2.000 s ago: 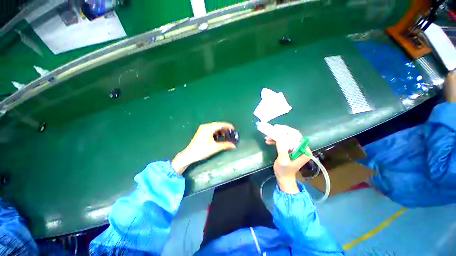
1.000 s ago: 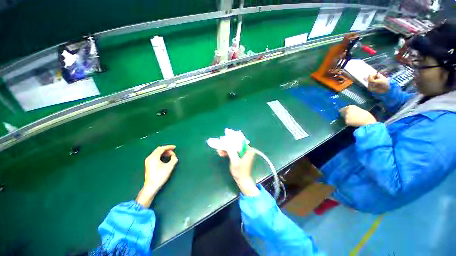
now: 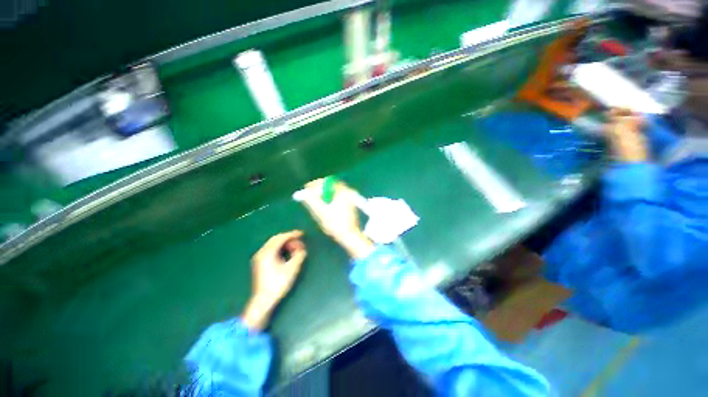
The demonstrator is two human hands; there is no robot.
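The view is blurred. My right hand (image 3: 335, 213) holds a white dispensing syringe with a green cap (image 3: 329, 189), its tip pointing left over the green bench (image 3: 178, 287). My left hand (image 3: 275, 271) is lower left of it, thumb and fingertips curled close together. A dark spot shows between them, but I cannot tell whether it is a part or a gap. Two small black parts lie further back, one at left (image 3: 257, 179) and one at right (image 3: 366, 143). A white cloth (image 3: 390, 219) lies right beside my right wrist.
A pale patterned strip (image 3: 483, 178) and a blue plastic sheet (image 3: 536, 139) lie to the right. An orange fixture (image 3: 553, 81) stands beyond, near another person's hand (image 3: 626, 136). The rear ledge holds papers (image 3: 116, 155) and a white strip (image 3: 260, 84). A cardboard box (image 3: 528, 298) is below the bench edge.
The camera view has shifted. A black part now lies on the rear bench where none lay two seconds ago. My right hand has moved left and forward with the syringe, away from the cloth.
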